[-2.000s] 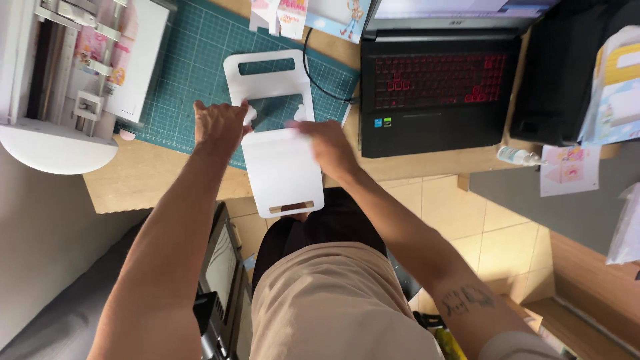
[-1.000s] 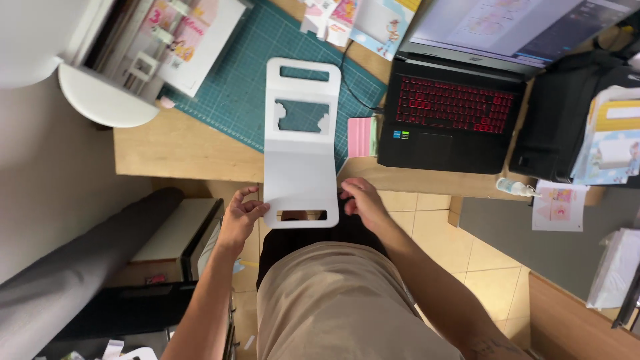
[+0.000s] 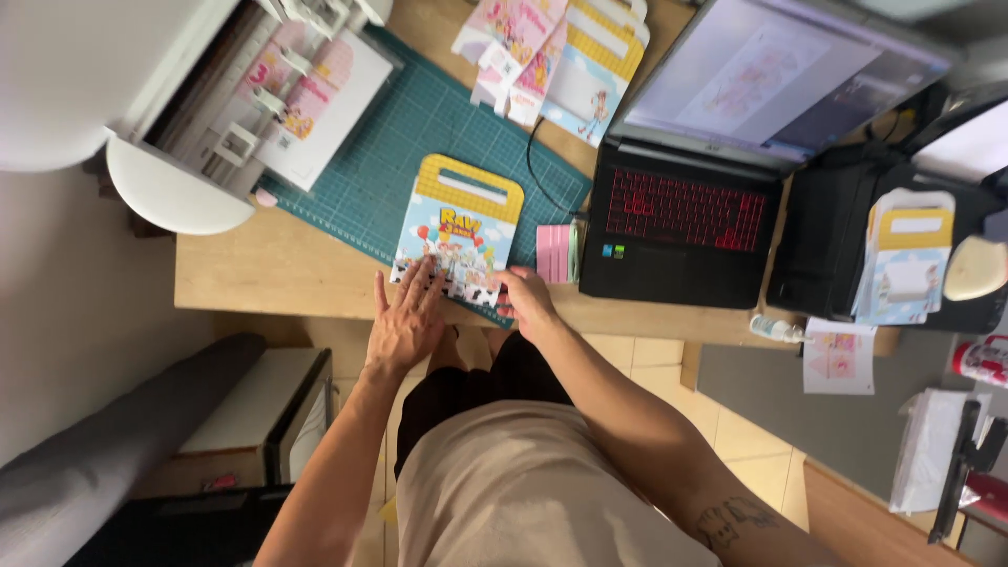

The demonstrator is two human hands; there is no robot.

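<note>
A folded, printed card box with a yellow handle (image 3: 465, 216) lies on the teal cutting mat (image 3: 346, 189) near the table's front edge. Its blue face bears writing, balloons and cartoon figures, with a black-and-white patterned lower band. My left hand (image 3: 405, 319) lies with spread fingers on its lower left part. At the lower right edge is my right hand (image 3: 526, 302), fingers bent; its fingertips are partly hidden, so whether they pinch the card is unclear.
A white cutting machine (image 3: 181, 181) holding a printed sheet stands at the left. A laptop (image 3: 685, 228) is on the right, with pink sheets (image 3: 555, 253) beside it. Printed card pieces (image 3: 587, 79) lie behind the mat; more are stacked (image 3: 909, 256) on a black object at the far right.
The long white card with cut-outs, laid out flat before, is now folded with its printed face up. Both hands have moved from its near end onto the folded piece.
</note>
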